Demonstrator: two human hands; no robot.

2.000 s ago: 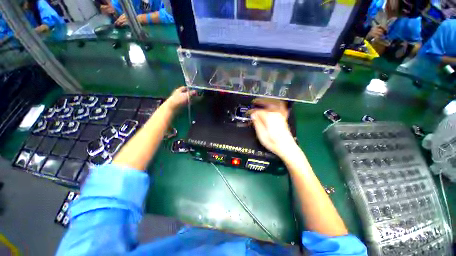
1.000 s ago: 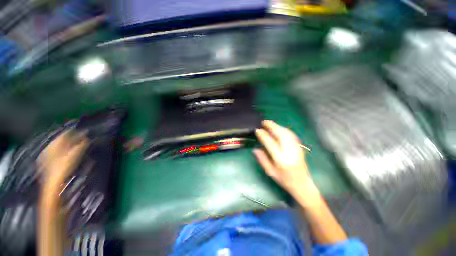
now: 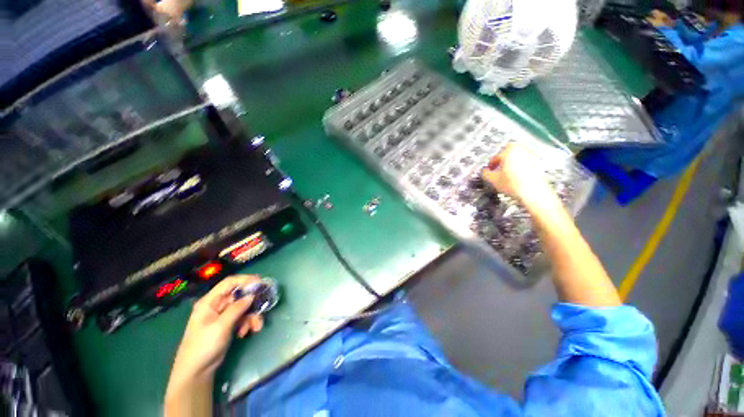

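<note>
My left hand [image 3: 214,326] holds a watch case [image 3: 263,296] between thumb and fingers, just in front of the black press fixture [image 3: 175,220]. My right hand [image 3: 515,175] is over the clear blister tray [image 3: 424,138], its fingertips together down at the rows of tiny dark parts. Whether a part is between those fingertips cannot be told. The fixture's front shows red and green digits and a glowing red switch [image 3: 210,270]. A blurred silvery piece [image 3: 167,189] sits on top of the fixture.
Loose small parts [image 3: 372,205] lie between fixture and clear tray. A black cable [image 3: 330,240] runs to the bench edge. A white fan [image 3: 515,41] stands behind the tray. The acrylic guard [image 3: 98,106] is above the fixture. A black tray [image 3: 37,342] is lower left. A person in blue [image 3: 701,106] is at right.
The view has swung to the right. My left hand has come from the black tray to the fixture's front with a case in it. My right hand has moved from beside the fixture to the clear tray.
</note>
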